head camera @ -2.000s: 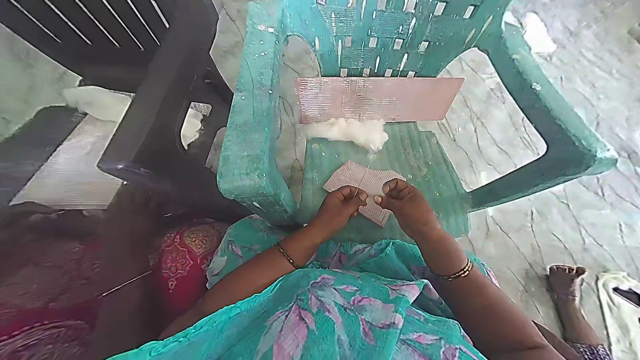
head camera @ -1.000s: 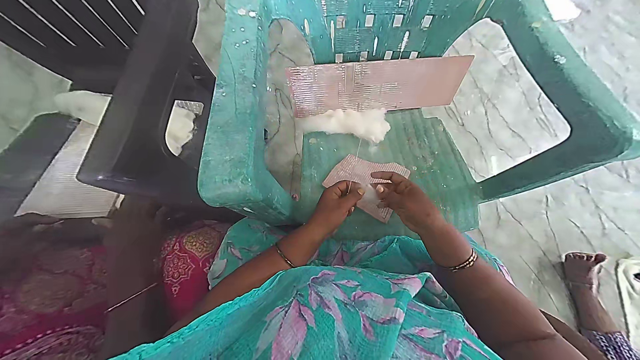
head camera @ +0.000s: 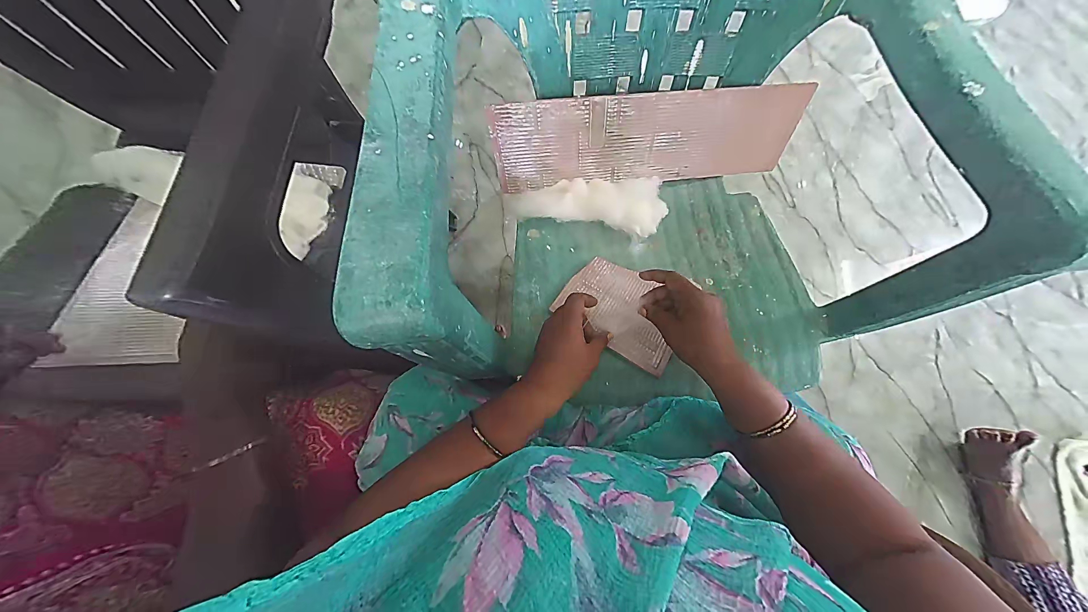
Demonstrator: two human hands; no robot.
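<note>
Above the seat of a green plastic chair (head camera: pixel 739 263), my left hand (head camera: pixel 568 344) pinches the left side of a small pinkish ribbed sheet (head camera: pixel 625 319). My right hand (head camera: pixel 690 319) is at the sheet's right side with thumb and fingertips together; whether it grips the sheet or something fine above it cannot be told. A tuft of white cotton (head camera: pixel 595 204) lies behind the sheet on the seat. Behind the cotton, a long pink ribbed board (head camera: pixel 654 132) leans against the chair's backrest.
At left stands a dark plastic chair (head camera: pixel 229 170) with more white cotton (head camera: pixel 306 212) and a pale ribbed sheet (head camera: pixel 123 297). Beside me sits another person in red patterned cloth (head camera: pixel 93 484). A person's foot (head camera: pixel 994 459) rests on the marbled floor at right.
My right hand's fingers have drawn closer together near the sheet's upper right side. The sheet stays between my hands. The cotton and the long board remain in place on the chair.
</note>
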